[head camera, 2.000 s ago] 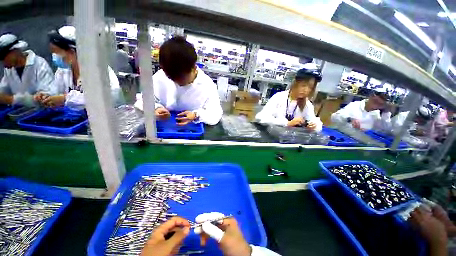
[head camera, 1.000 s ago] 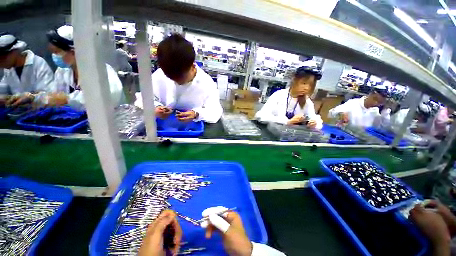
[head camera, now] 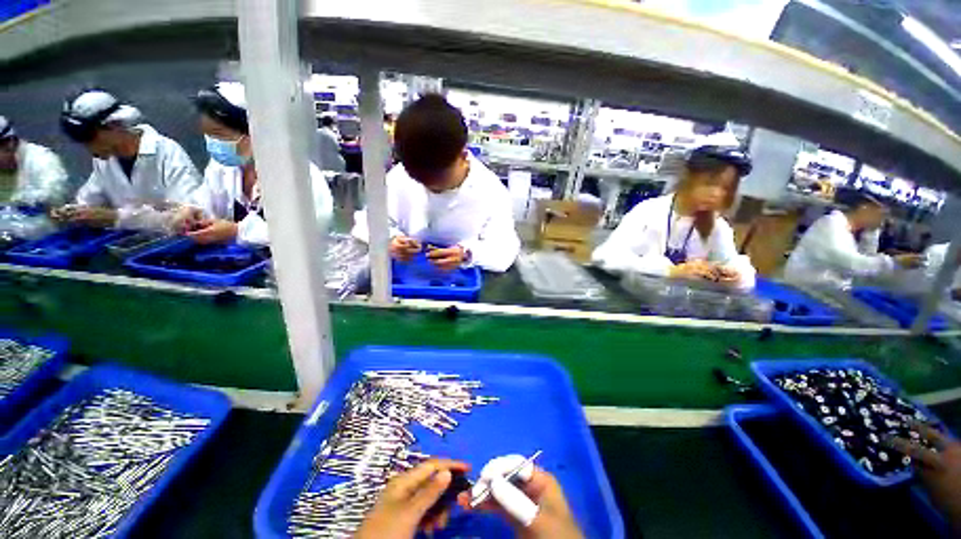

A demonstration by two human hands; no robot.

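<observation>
My left hand (head camera: 413, 503), with bare fingers, holds a short black part (head camera: 449, 499) over the lower part of the blue work tray (head camera: 527, 395). My right hand (head camera: 535, 501), with white covers on its fingers, is just right of it and holds a thin silver rod (head camera: 531, 461) tilted up to the right. The fingers hide part of the rod and most of the black part. A heap of metal rods (head camera: 364, 447) fills the left side of the work tray. Both wrists are near the bottom edge of the picture.
Left are blue trays full of rods (head camera: 100, 453). On the right, a tray of black and pale parts (head camera: 854, 416) rests on another blue tray (head camera: 753, 432), with another person's hand (head camera: 933, 453) over it. Beyond runs the green belt (head camera: 632, 366), with a white post (head camera: 290, 211) and seated workers.
The view has turned left, so the scene sits further right. The rod in my right hand now tilts up more steeply. The other person's hand is now over the parts tray.
</observation>
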